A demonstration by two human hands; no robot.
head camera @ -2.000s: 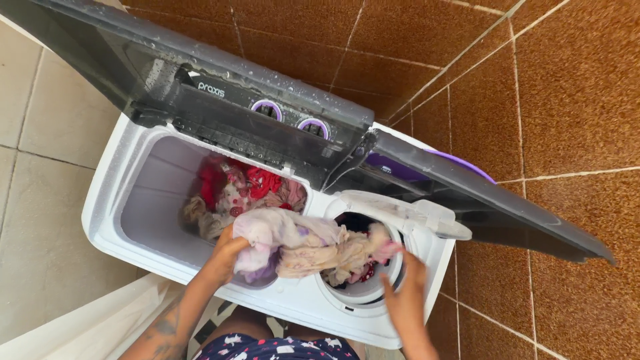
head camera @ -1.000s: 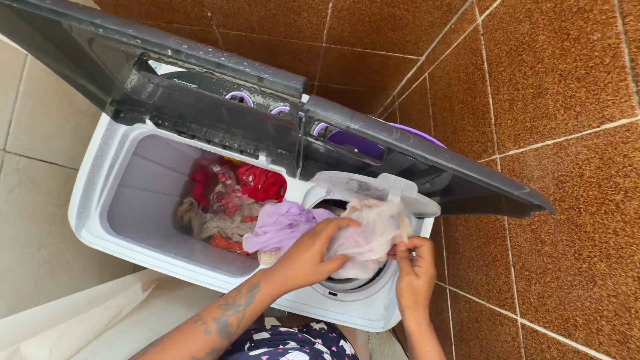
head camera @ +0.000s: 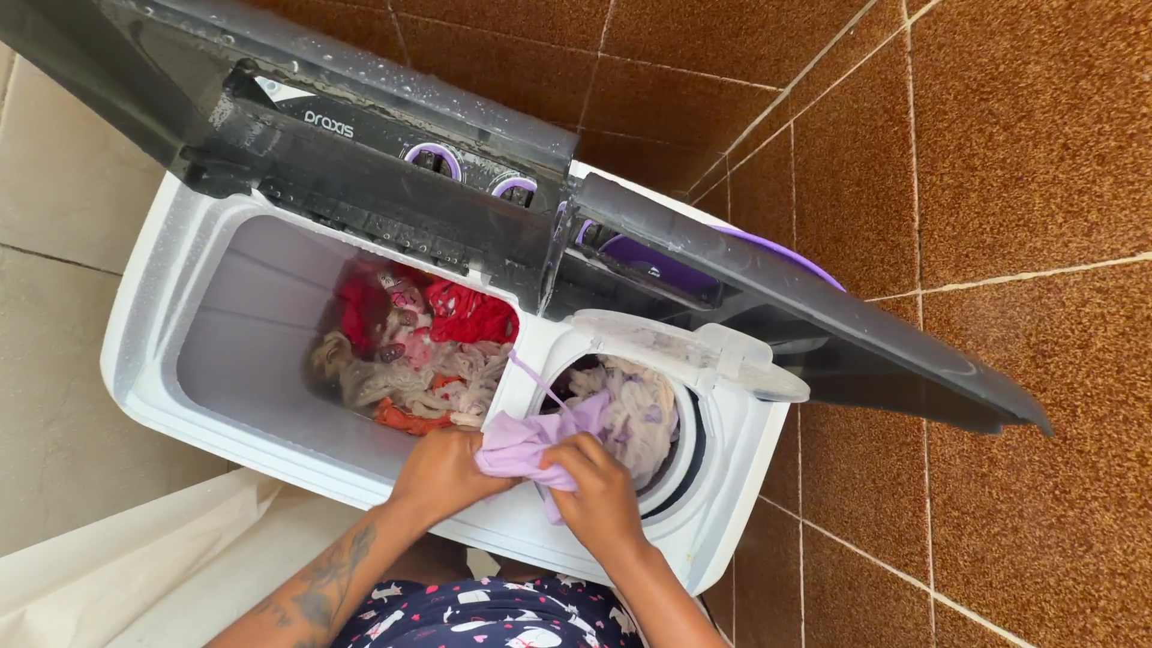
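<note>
My left hand (head camera: 454,472) and my right hand (head camera: 594,490) both grip a lilac cloth (head camera: 531,445) over the front of a twin-tub washing machine (head camera: 531,360). A thin lilac strap trails from the cloth across the divider between the tubs. Off-white and lilac laundry (head camera: 639,418) fills the round spin tub (head camera: 688,450), just beyond my right hand. In the larger wash tub (head camera: 243,306), red, pink, cream and orange clothes (head camera: 432,346) lie bunched at the right end. Parts of my fingers are hidden by the cloth.
The dark wash lid (head camera: 378,171) and the dark spin lid (head camera: 792,324) stand raised, and a clear inner lid (head camera: 684,346) is tilted up behind the spin tub. Brown tiled walls (head camera: 1035,198) rise behind and at the right. A whitish sheet (head camera: 180,549) hangs at lower left.
The whitish cloth my hands held over the spin tub is out of them, and whitish laundry lies inside that tub. Both hands have moved toward the machine's front edge and hold the lilac cloth.
</note>
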